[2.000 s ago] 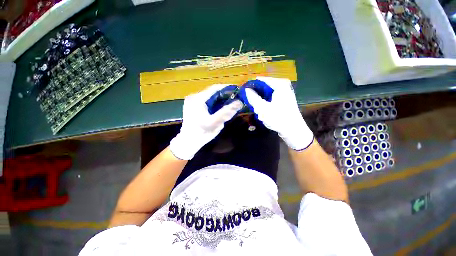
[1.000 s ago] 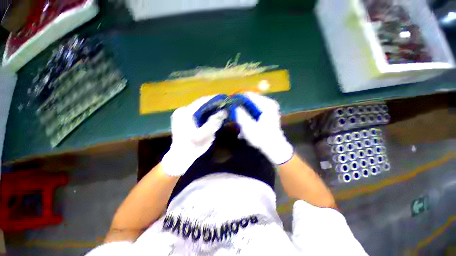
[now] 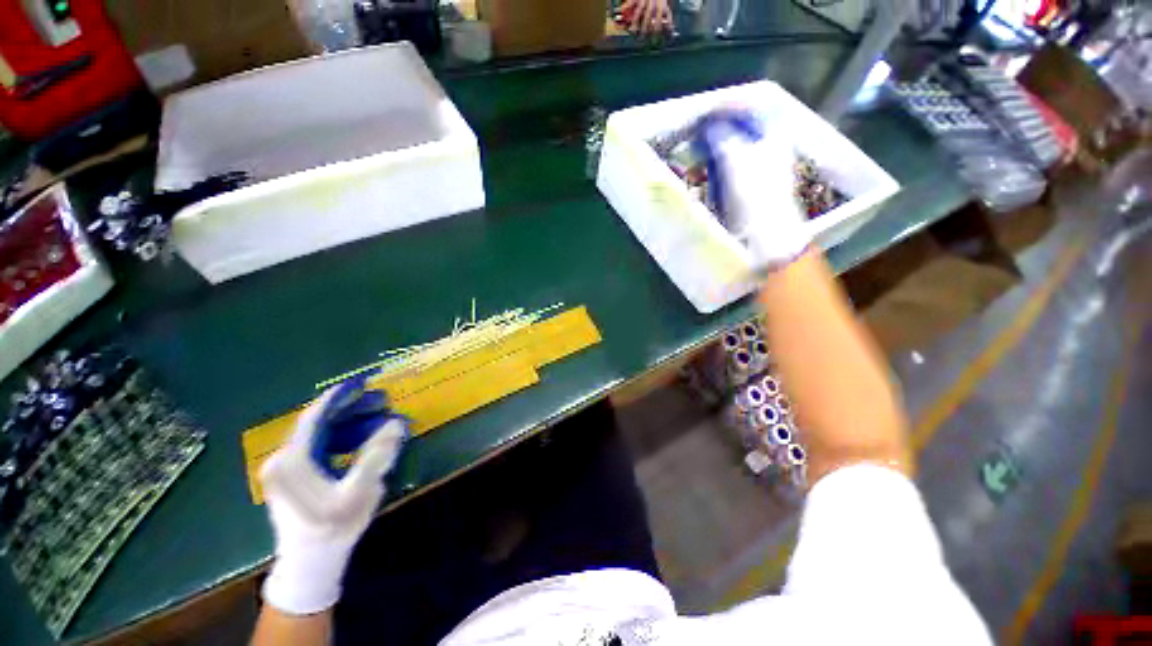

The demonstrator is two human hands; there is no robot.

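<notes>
My right hand (image 3: 745, 170), in a white glove with blue fingertips, is over the finished-board bin (image 3: 670, 240), a white foam box with mixed small pieces. It is blurred, and I cannot tell whether it holds anything. My left hand (image 3: 335, 473), gloved the same way, is over the left part of the yellow strip (image 3: 468, 394), fingers curled; whether a piece is in them is hidden. Pale breakaway rails (image 3: 474, 338) lie in a loose pile along the strip's far edge. The panel stack (image 3: 108, 486) lies at the left, with dark wires and silver dots at its top.
A large white foam box (image 3: 341, 189) stands at the far left, dark wired parts at its left corner. The left bin (image 3: 57, 297) holds red parts. Silver ring-ended tubes (image 3: 764, 410) are below the bench edge. Another person's hand (image 3: 647, 15) shows at the top.
My hands have parted. The right moved forward and right to the finished-board bin; the left is over the strip's left part. The view has turned right and up, showing more of the bench's far side.
</notes>
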